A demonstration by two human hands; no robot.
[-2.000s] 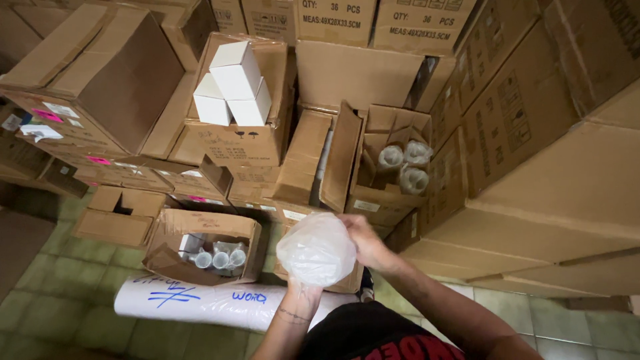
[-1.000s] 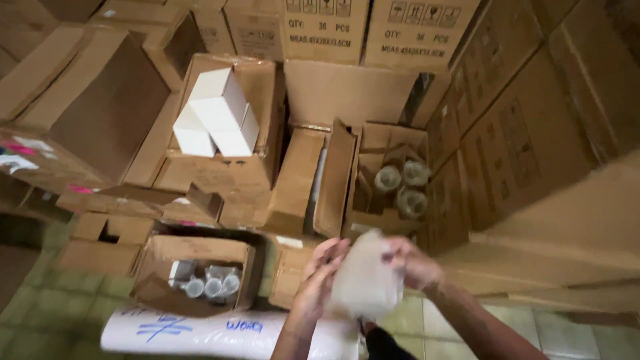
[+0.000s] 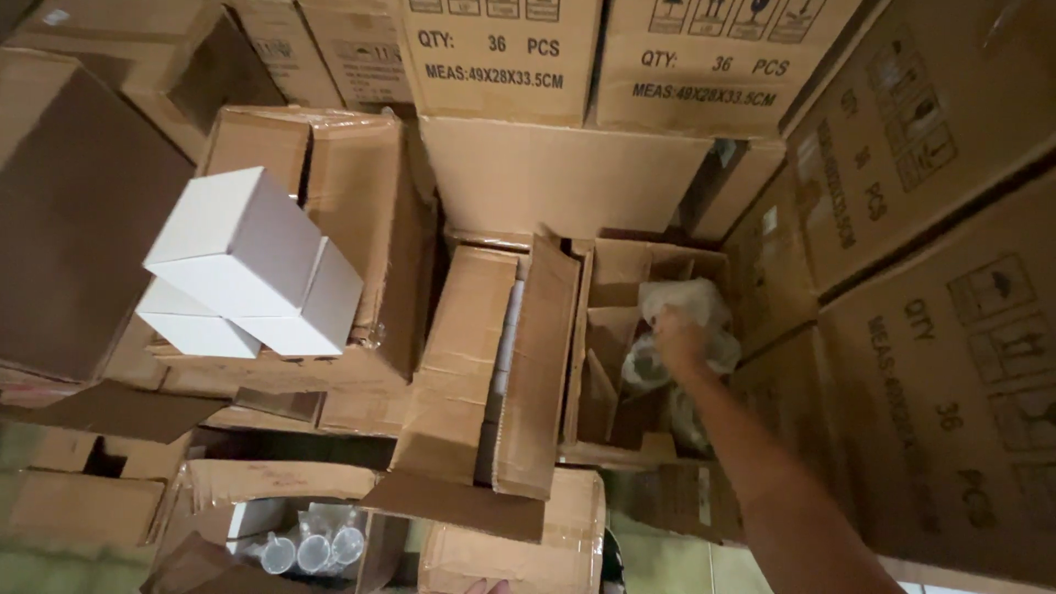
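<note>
My right hand [image 3: 678, 332] reaches into an open cardboard box with dividers [image 3: 615, 450] and grips a bundle in whitish translucent wrap [image 3: 689, 299]. Other wrapped items [image 3: 648, 365] lie below and beside it in the same box. Only the fingertips of my left hand [image 3: 487, 587] show, at the bottom edge, against a small cardboard box [image 3: 516, 540]; what the rest of that hand does is hidden.
White cartons [image 3: 239, 239] are stacked on a taped cardboard box [image 3: 355, 206] at left. A half-open box [image 3: 462, 355] stands in the middle. Lower left, an open box [image 3: 280, 478] holds clear cups [image 3: 313, 553]. Large cartons [image 3: 932, 371] wall in the right side.
Both hands were on the wrapped bundle in front of me. My right hand has carried it forward into the divided box, and my left hand has let go and dropped to the bottom edge.
</note>
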